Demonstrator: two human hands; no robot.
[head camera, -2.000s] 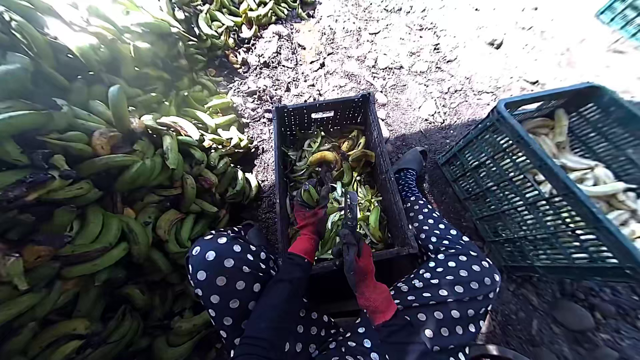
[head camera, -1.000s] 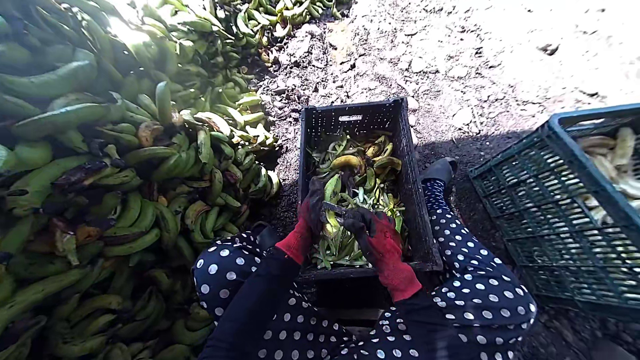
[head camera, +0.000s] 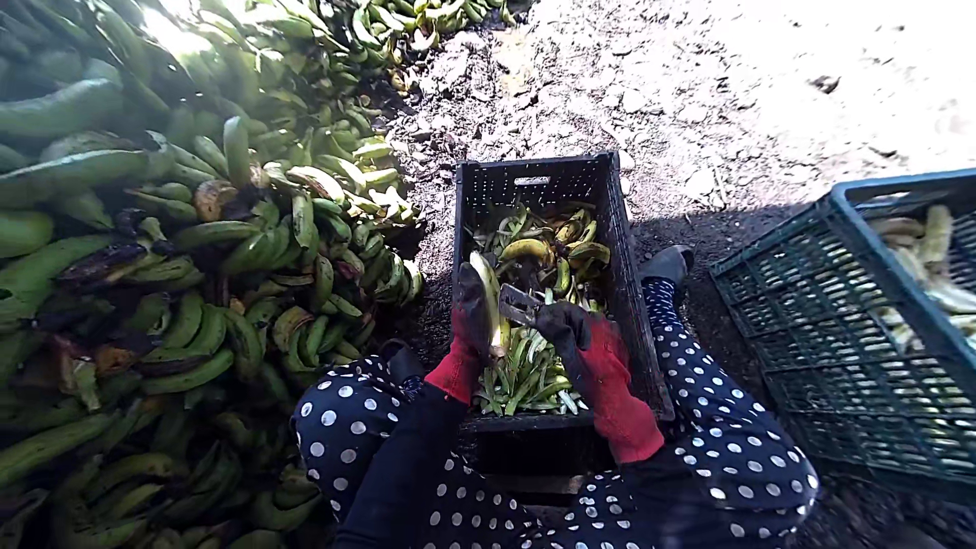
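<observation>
My left hand (head camera: 471, 328), in a red glove with a dark palm, holds a partly peeled green plantain (head camera: 488, 286) upright at the left side of a black plastic crate (head camera: 643, 347). My right hand (head camera: 583, 343), gloved alike, grips a small metal peeler or knife (head camera: 520, 305), whose exact kind I cannot tell. The tool's end is beside the plantain. Below both hands, green peel strips (head camera: 530, 370) lie in the crate, with several yellowish plantains or peels (head camera: 528, 249) farther back.
A large heap of green plantains (head camera: 206, 335) fills the left side. At the right stands a dark green plastic crate (head camera: 823, 328) holding peeled plantains (head camera: 949, 293). Rough, stony ground (head camera: 648, 99) stretches ahead. My legs in dotted trousers (head camera: 732, 435) flank the black crate.
My hands were close together over the crate a second ago; now they are apart, and a pale, partly peeled plantain shows in my left hand.
</observation>
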